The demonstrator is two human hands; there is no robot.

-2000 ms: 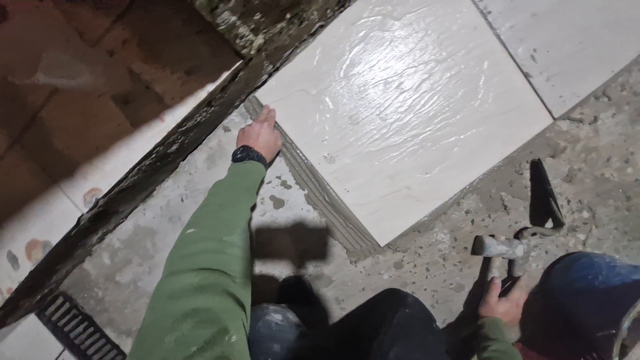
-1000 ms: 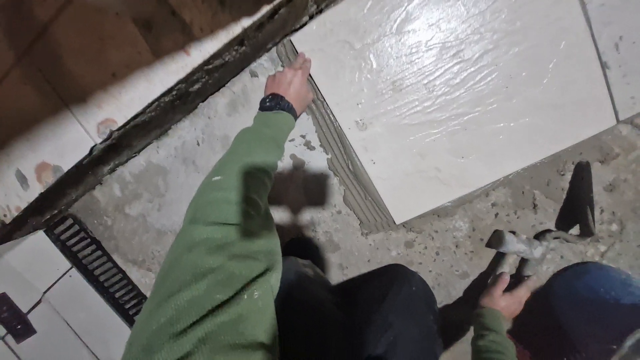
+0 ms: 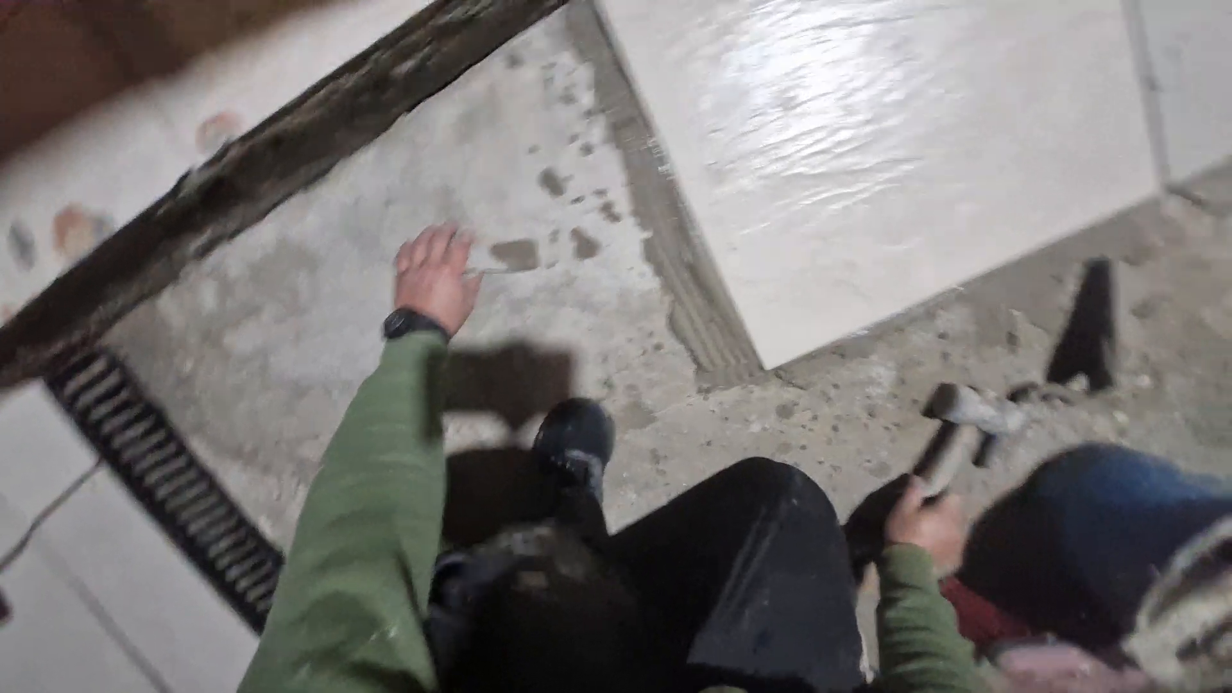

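My left hand (image 3: 438, 279), with a dark wristwatch (image 3: 414, 324), is over bare concrete (image 3: 356, 231), left of the large glossy white tile (image 3: 895, 144). A thin pale line shows by its thumb; whether the hand holds something there is unclear. A strip of ridged grey mortar (image 3: 664, 212) runs along the tile's left edge. At lower right my right hand (image 3: 926, 525) grips the handle of a hammer (image 3: 977, 409), its pale, dirty head pointing up, below the tile's lower edge.
A black slotted drain grate (image 3: 168, 481) lies at lower left beside white tiles (image 3: 67, 568). A dark, rough raised edge (image 3: 289, 164) crosses the upper left. My shoe (image 3: 575, 433) stands on the concrete. Someone's blue-clad knee (image 3: 1107, 520) is at lower right.
My left hand has left the mortar strip at the tile's edge and moved down and left over the concrete. The right hand keeps hold of the hammer. The view has shifted.
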